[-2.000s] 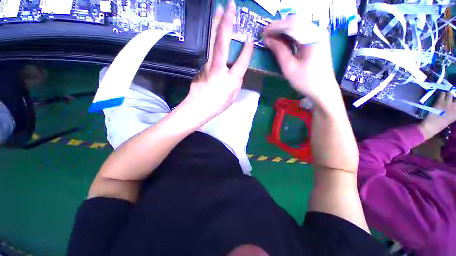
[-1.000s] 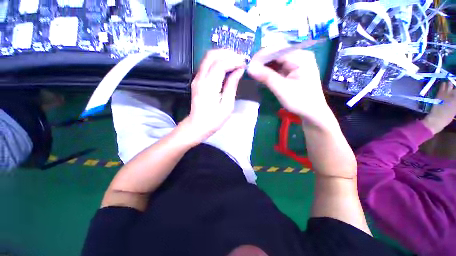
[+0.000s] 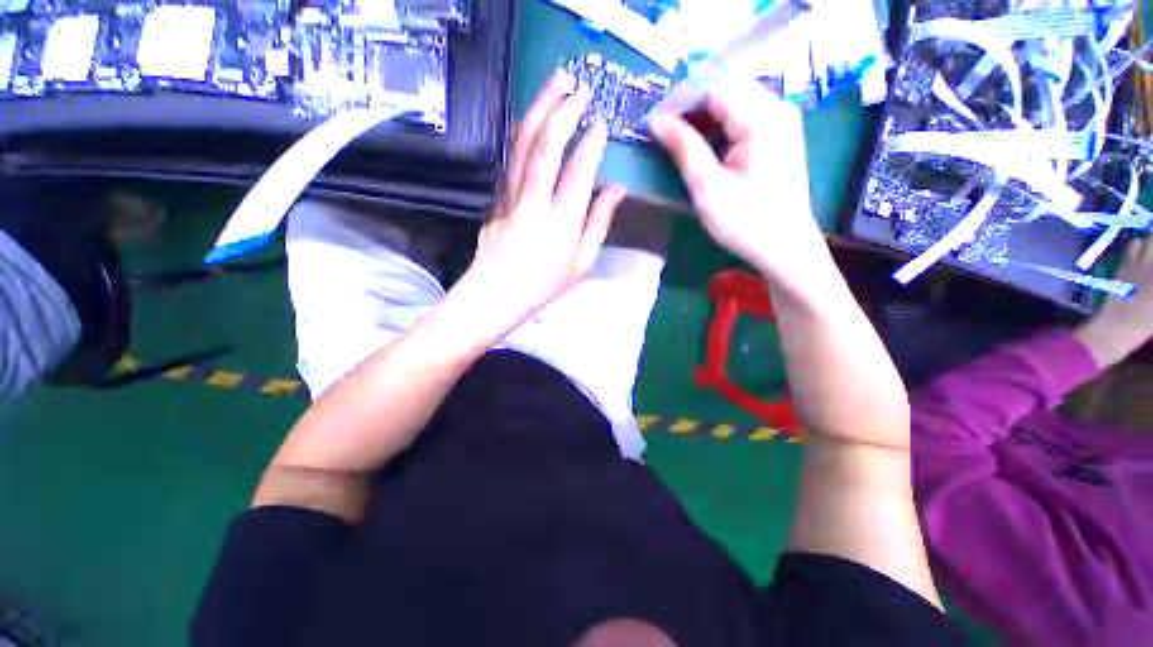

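A small circuit board (image 3: 611, 96) lies on the green bench (image 3: 546, 41) in front of me. My left hand (image 3: 546, 202) has its fingers spread, with the fingertips at the board's left end and front edge. My right hand (image 3: 733, 164) pinches a white ribbon cable (image 3: 746, 48) at the board's right end. The cable slants up and to the right from my fingers. My fingertips hide the cable's near end, so I cannot tell if it sits in a connector. Loose ribbon cables (image 3: 828, 44) with blue ends lie behind my right hand.
A black tray (image 3: 474, 139) of circuit boards is at the left, with one ribbon cable (image 3: 291, 175) hanging over its front edge. A black tray (image 3: 872, 190) of tangled cables and boards is at the right. A person's purple sleeve (image 3: 999, 379) is beside it. A red frame (image 3: 721, 335) is below the bench.
My left hand's fingers have opened out and reach further forward onto the board. The ribbon cable in my right hand now points more upward. Before, my fingertips met at the board's front edge.
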